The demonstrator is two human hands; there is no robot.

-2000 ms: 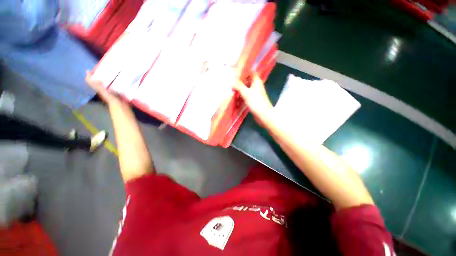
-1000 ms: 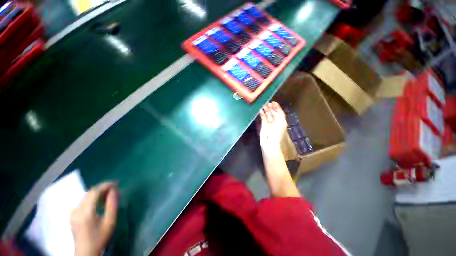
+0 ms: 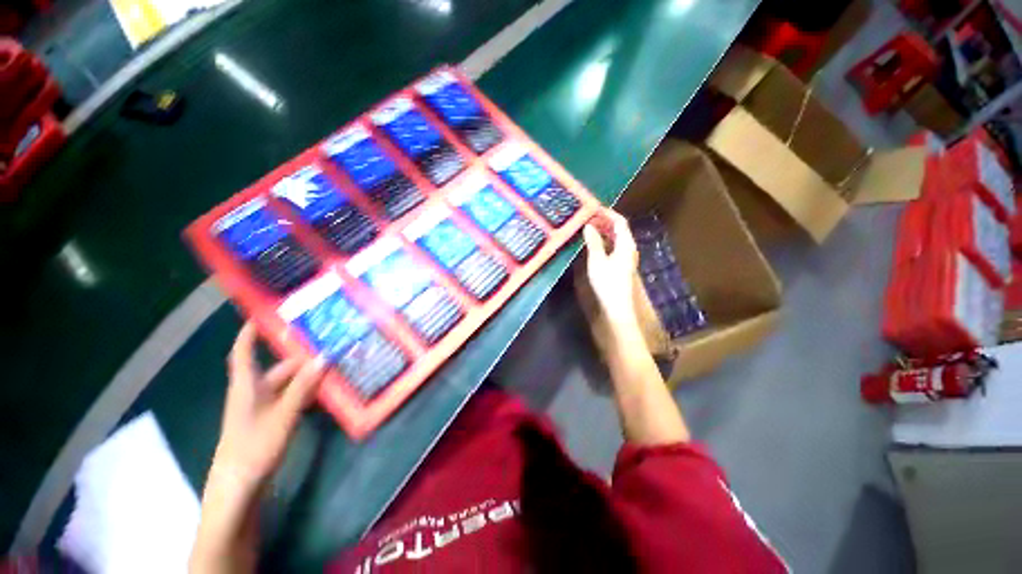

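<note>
A red phone tray point(image 3: 336, 417) is held tilted over the green workbench. It has two rows of slots with several dark feature phones point(image 3: 460, 258) with blue faces. My left hand point(image 3: 269, 387) grips the tray's near left corner. My right hand point(image 3: 611, 252) grips its right corner by the bench edge. The stack of empty sleeves point(image 3: 135, 499) lies white on the bench, left of my left hand.
Open cardboard cartons point(image 3: 728, 269) stand below the bench at the right; one holds dark items. Beyond are stacked red trays point(image 3: 936, 258) and a fire extinguisher point(image 3: 925, 381). A small dark object point(image 3: 154, 107) lies on the bench point(image 3: 370, 67).
The tray of bare phones has come nearer and to the left. My left hand has moved from beside the sleeves onto its corner, and my right hand now holds its other corner.
</note>
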